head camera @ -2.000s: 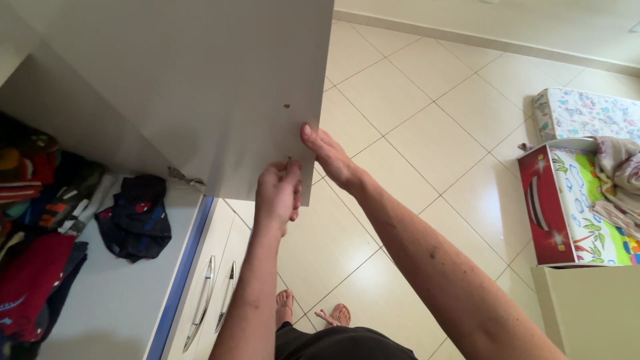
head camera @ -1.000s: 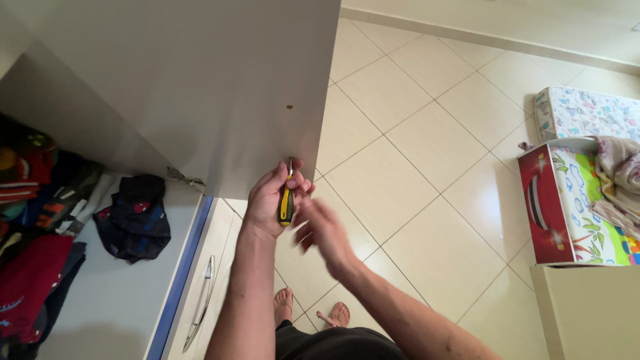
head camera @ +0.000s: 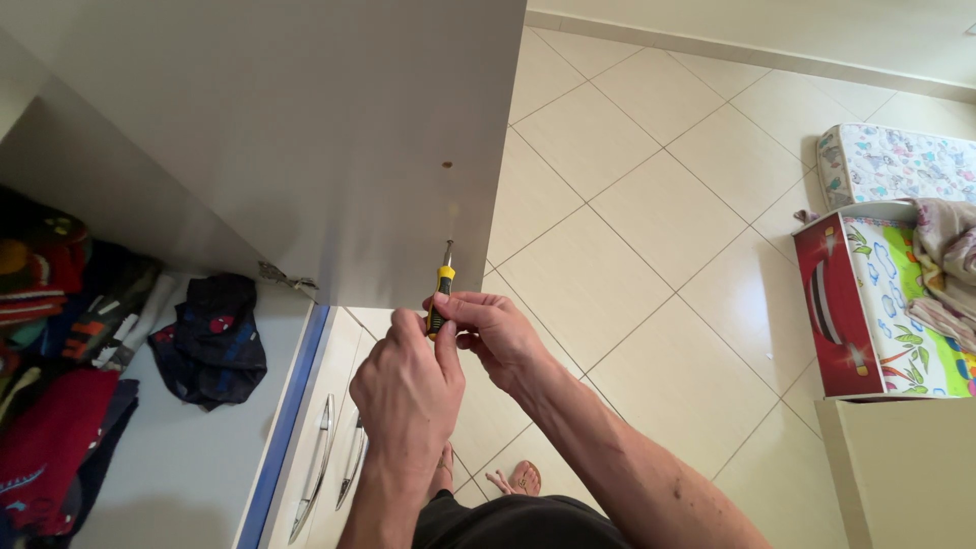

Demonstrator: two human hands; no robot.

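Note:
A short screwdriver (head camera: 442, 299) with a yellow and black handle points up, its tip at a screw (head camera: 450, 242) near the lower edge of a grey cabinet door (head camera: 381, 137). Fingers of my left hand (head camera: 415, 374) close on the lower end of the handle. From the other side my right hand (head camera: 496, 328) grips the same handle with thumb and fingers. Above the screw, the door has a small hole (head camera: 447, 165). To the left, a metal hinge (head camera: 286, 278) sits by the door's inner corner.
Folded clothes (head camera: 53, 427) and a dark garment (head camera: 213, 339) lie on the cabinet shelf (head camera: 191, 473), over drawer fronts with metal handles (head camera: 316, 473). At the right stand a red-ended child's bed (head camera: 831, 305) and a patterned mattress (head camera: 900, 164) on the tiled floor (head camera: 633, 252).
The screwdriver, which lay in my left palm one second ago, now stands at the screw. My right hand has come in from beside it and taken hold of the handle.

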